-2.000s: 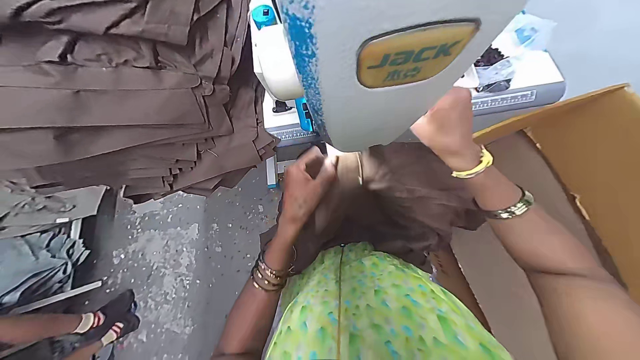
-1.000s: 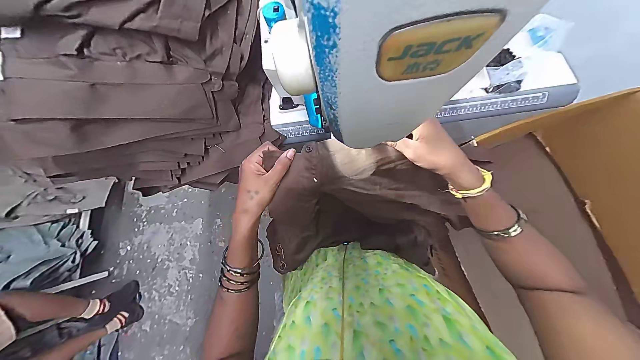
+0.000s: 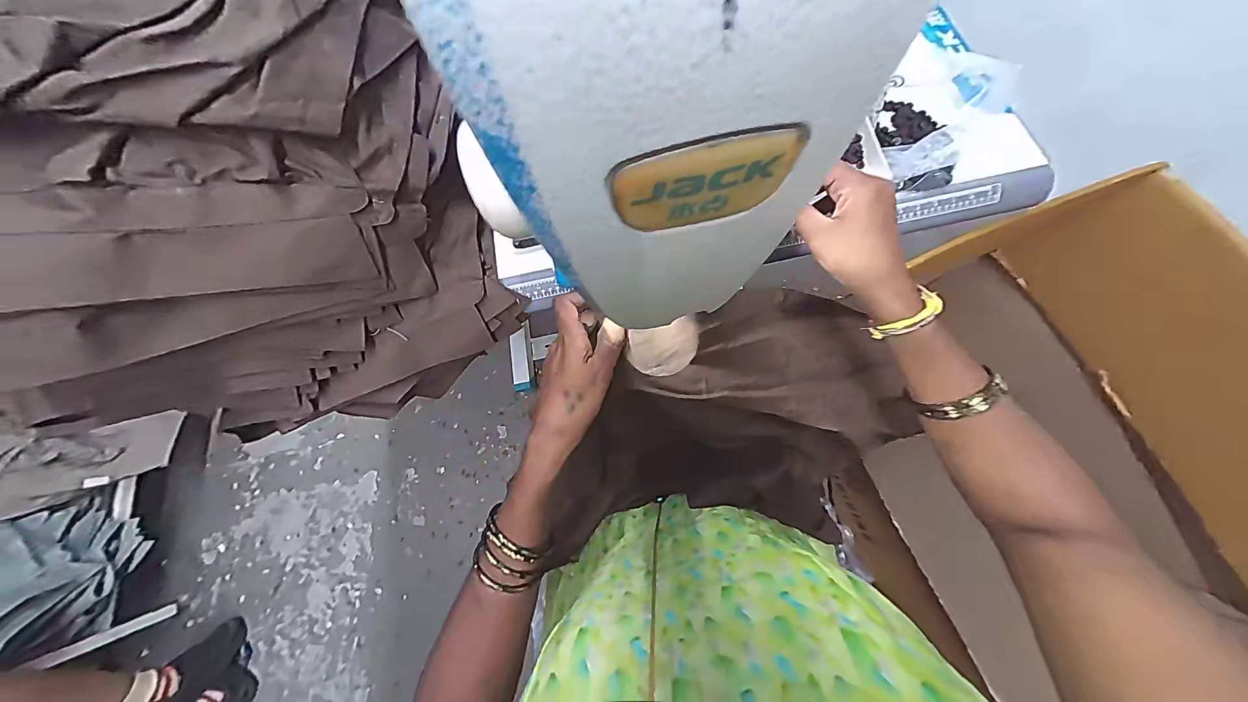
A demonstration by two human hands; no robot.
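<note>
A Jack sewing machine's head (image 3: 673,146) fills the top middle and hides its needle area. Below it, a brown garment (image 3: 799,370) lies gathered over my lap, a round pale light patch showing on it. My left hand (image 3: 575,375) pinches the garment's edge at the left of the machine head, thumb and finger together. My right hand (image 3: 858,234) is raised off the cloth at the machine's right side, fingers curled near the small dark buttons (image 3: 907,122); whether it holds one cannot be told.
Brown garments (image 3: 185,244) are piled high at the left, above grey cloth pieces (image 3: 68,565). An open cardboard box (image 3: 1131,302) stands close by my right arm. Another person's foot (image 3: 210,663) shows at the lower left. Plastic bags (image 3: 926,156) lie on the machine bed.
My right hand has left the garment's edge, where it was one second ago, and moved up toward the dark buttons. My left hand stays on the garment. The view has shifted somewhat.
</note>
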